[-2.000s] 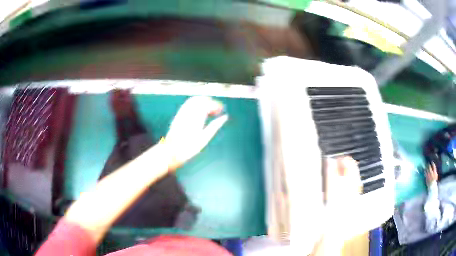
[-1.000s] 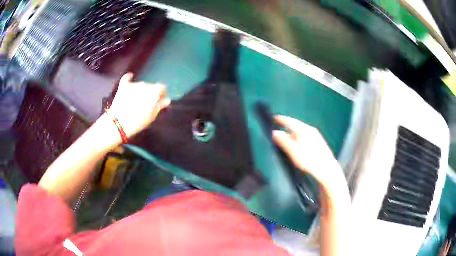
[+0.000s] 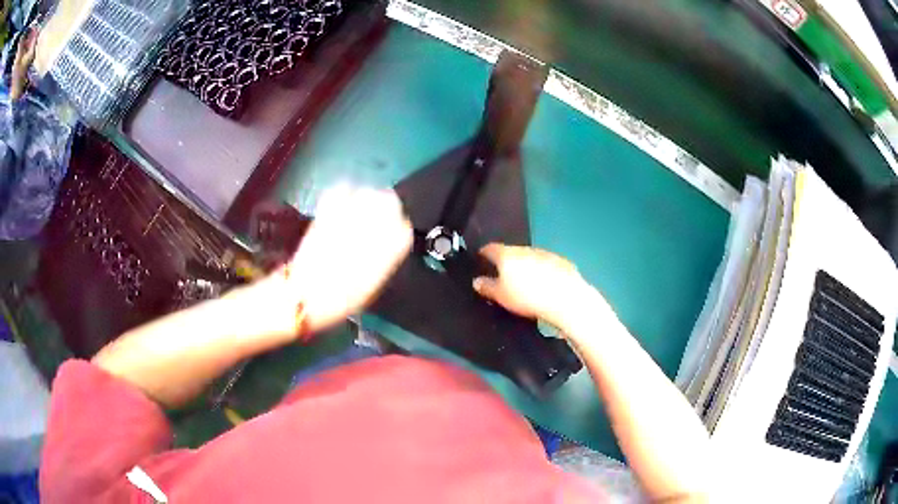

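The flat black three-cornered fixture (image 3: pixel 497 202) lies on the teal mat. A shiny hub ring (image 3: pixel 443 242) sits at its centre. One slim black arm (image 3: pixel 471 182) runs from the ring toward the far corner. My right hand (image 3: pixel 537 283) has thumb and fingers on a black arm (image 3: pixel 507 320) running from the ring toward the near right corner, partly hidden by the hand. My left hand (image 3: pixel 356 251), washed out by glare, is curled over the fixture's left side; a short dark end shows between it and the ring. Its grip is hidden.
A maroon tray (image 3: pixel 305 118) with rows of rings stands at far left, clear blister trays (image 3: pixel 113 59) beyond it. Another dark ring tray (image 3: pixel 84 236) is at left. Stacked sheets (image 3: pixel 788 217) carry a row of black arms (image 3: pixel 827 369) at right. The conveyor belt (image 3: pixel 630 79) runs beyond the edge strip.
My right hand has brought the black arm from the mat onto the fixture beside the ring. My left hand has moved right, nearer the ring. The view has shifted slightly.
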